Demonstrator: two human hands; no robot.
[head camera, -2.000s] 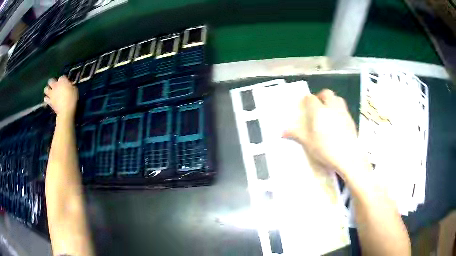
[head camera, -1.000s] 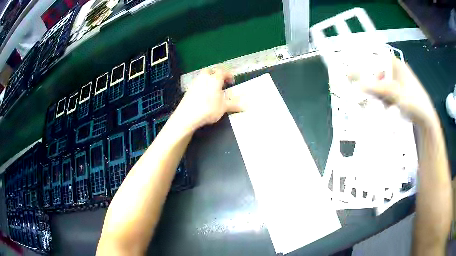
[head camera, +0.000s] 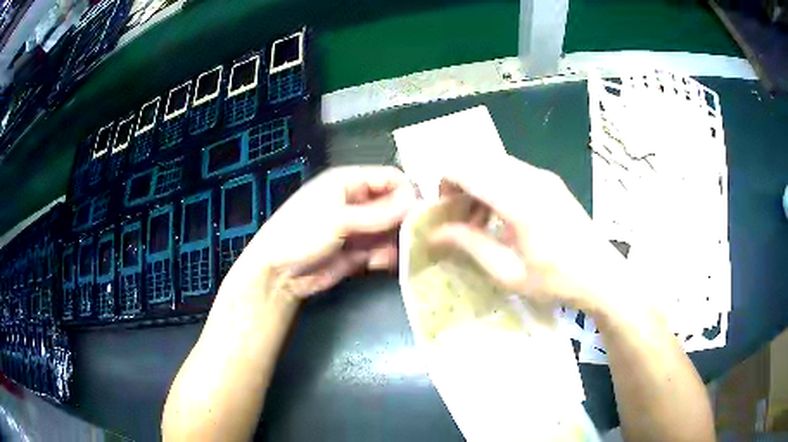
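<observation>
A white adhesive sheet (head camera: 510, 380) lies lengthwise in front of me, its far end on the worktop. A yellowish layer (head camera: 454, 289) shows curled up under my hands. My right hand (head camera: 518, 233) grips this layer with thumb and fingers. My left hand (head camera: 354, 229) is at the sheet's left edge, close to my right hand; its fingers are bent and blurred, and I cannot tell whether they pinch the sheet.
A black blister tray (head camera: 186, 315) of phone front housings stands at left, the back row with pale window frames. A second tray (head camera: 30, 293) is farther left. Spent sheets (head camera: 661, 207) with scraps on top lie at right. A pale rail (head camera: 415, 99) and metal post (head camera: 543, 34) stand behind.
My right hand has left the spent pile, where the holed sheet now lies, and come to the white sheet. My left hand has moved slightly nearer to me. The yellowish layer has come into view.
</observation>
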